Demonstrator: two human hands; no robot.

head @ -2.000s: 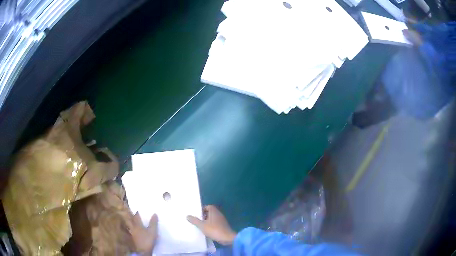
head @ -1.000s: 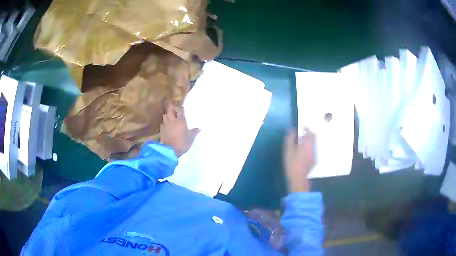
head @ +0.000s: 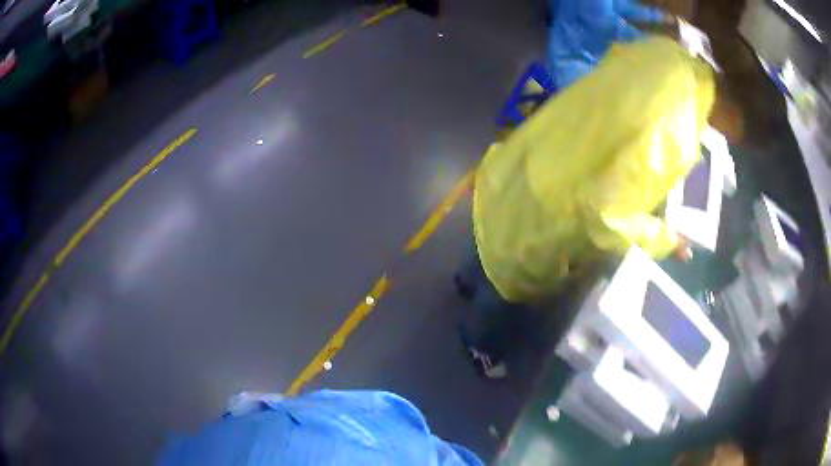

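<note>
Neither of my hands shows; only the blue smock [head: 319, 432] on my body is in view at the bottom edge. White printed tablet boxes [head: 676, 329] lie in an overlapping pile on the green bench [head: 538, 446] at the lower right. The top one shows a dark tablet picture. Another printed box [head: 697, 196] lies beyond it, beside a person in yellow. More white boxes [head: 774, 237] are blurred at the right.
A person in a yellow smock [head: 592, 164] leans over the bench; another in a blue smock [head: 588, 36] is behind. A blue stool [head: 527, 94] stands near them. The grey floor [head: 219, 246] has yellow lines. Another blue stool [head: 189, 27] and a bench are at the upper left.
The view has swung away from the white inserts and kraft paper to the floor, the yellow-smocked person and the printed boxes. Both hands have left the picture.
</note>
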